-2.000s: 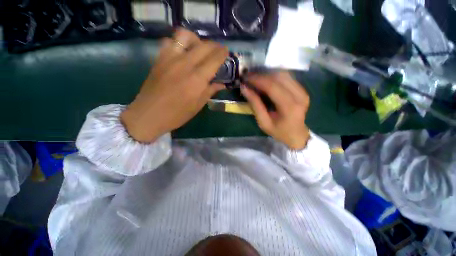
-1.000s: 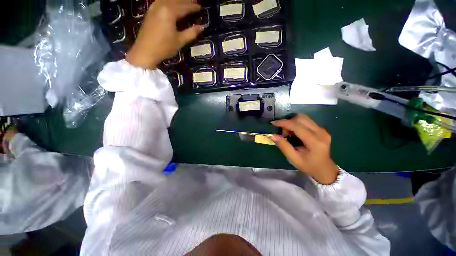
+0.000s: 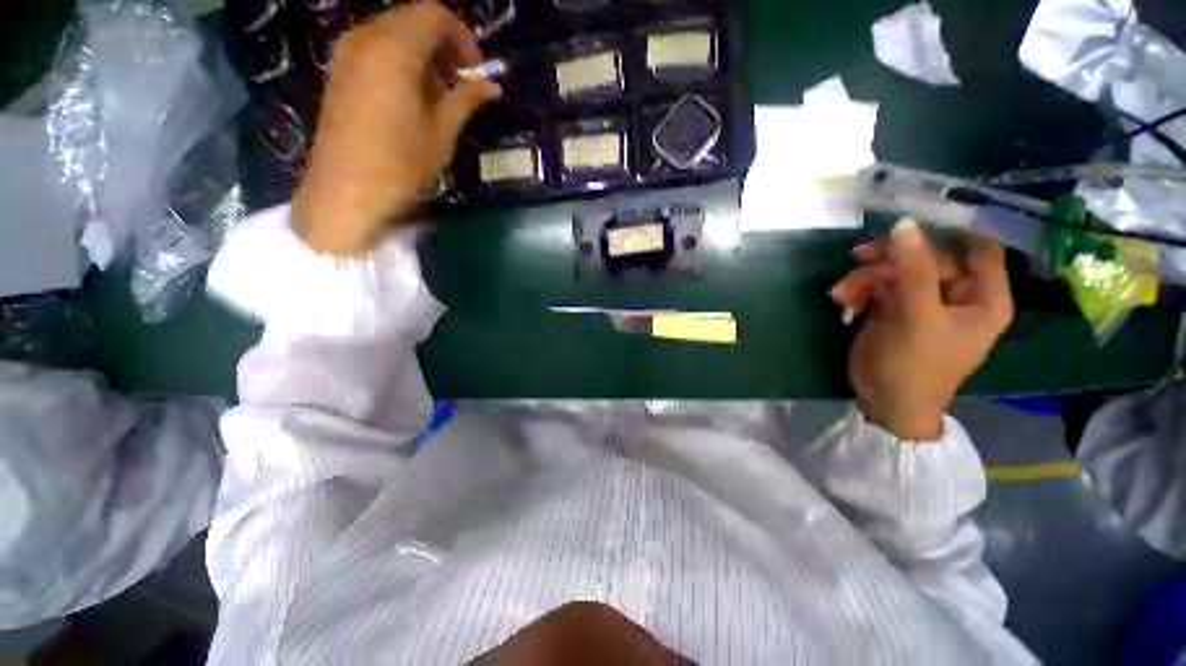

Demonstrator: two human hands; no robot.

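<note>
My left hand (image 3: 384, 130) is over the left part of the black blister tray (image 3: 520, 195), a small pale and dark piece (image 3: 483, 69) pinched between thumb and finger. My right hand (image 3: 921, 312) is empty with fingers apart, just below the glue syringe (image 3: 956, 206), which lies with its tip on a white wipe (image 3: 806, 167). The holding fixture (image 3: 592, 245) lies on the mat with a cream block (image 3: 636, 239) in its centre. The small knife (image 3: 693, 327) with a yellow handle and the thin stick (image 3: 585, 310) lie side by side below the fixture.
Crumpled clear plastic bags (image 3: 156, 143) lie at the left. A torn wipe piece (image 3: 914, 43) and a silvery bag (image 3: 1086, 46) lie at the upper right, a yellow-green packet (image 3: 1106, 289) at the right. Other people's white sleeves show at both sides.
My right hand has let go of the thin stick and moved right, up to the syringe. My left hand has shifted slightly left and down over the tray, and a small piece now shows in its fingers.
</note>
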